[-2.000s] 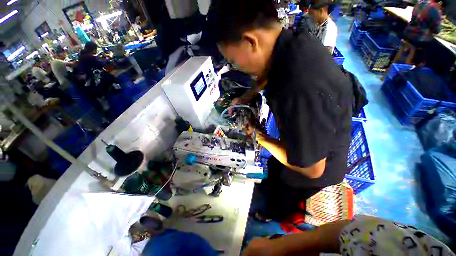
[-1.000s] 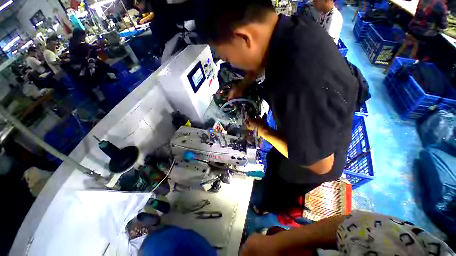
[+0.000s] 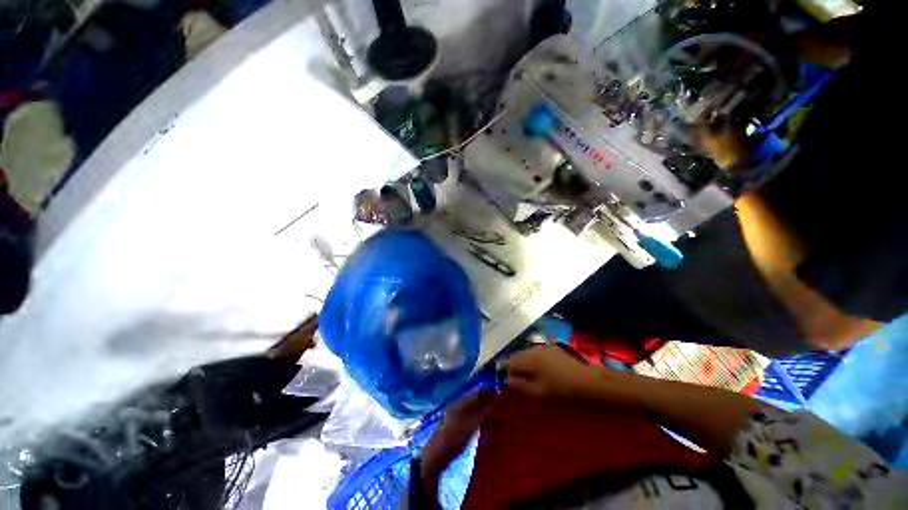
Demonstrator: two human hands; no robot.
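Observation:
The crumpled blue plastic bag [image 3: 398, 334] stands open on the table's front edge, with a small whitish bag inside. My right hand [image 3: 543, 374] is just right of it, fingers bent, beside a small blue thing I cannot make out. My left hand [image 3: 453, 435] is lower, in front of the bag, blurred and partly dark. The two hands are close together; whether either holds anything is unclear. Dark snips [image 3: 490, 259] lie on the table behind the bag.
The pale sewing machine [image 3: 597, 149] stands at upper centre. Another person's hand [image 3: 727, 144] is at the feeder. A black thread stand [image 3: 400, 50] is at the back. Dark red cloth [image 3: 577, 448] is below my hands. Clear bags and dark items lie lower left.
My view has tilted down and moved closer, so the bag and machine look larger. My left hand has come into view. The control box has left the picture.

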